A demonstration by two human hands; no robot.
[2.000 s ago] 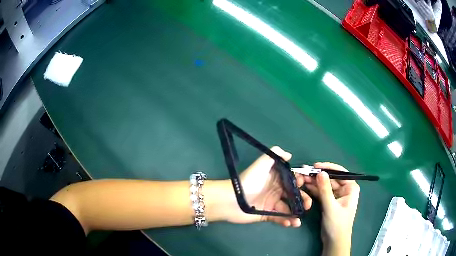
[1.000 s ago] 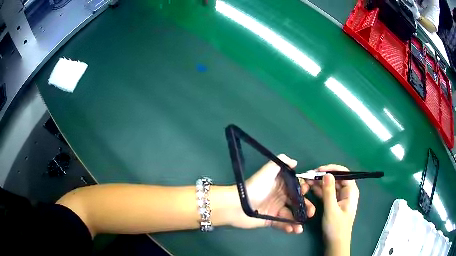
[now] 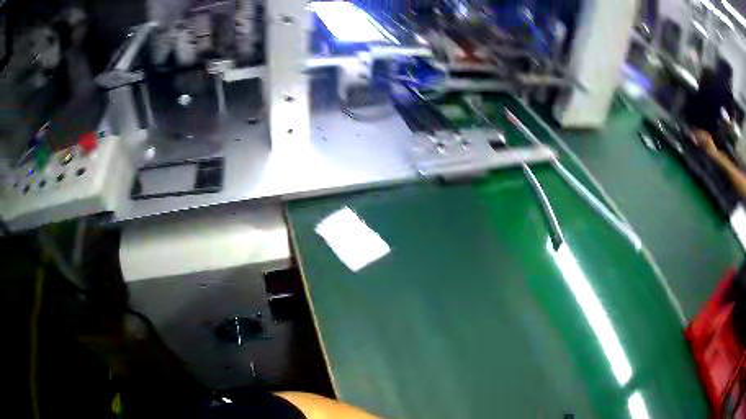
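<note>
Neither of my hands is in view. Only a bit of my bare arm and a dark sleeve show at the bottom edge. A white square wipe lies on the green mat, near the mat's left edge. A black rectangular frame lies on the pale metal machine base at the left. The view is blurred, and fine detail cannot be told.
A control box with a red button stands far left. A white post rises from the base. A metal bracket and pale rails border the mat. A red tray is at the right edge. A person's arm shows far right.
The view has swung left and up towards the machine. Both hands, the held black frame, the tweezers and the white tray are out of the picture. The wipe now appears nearer the centre.
</note>
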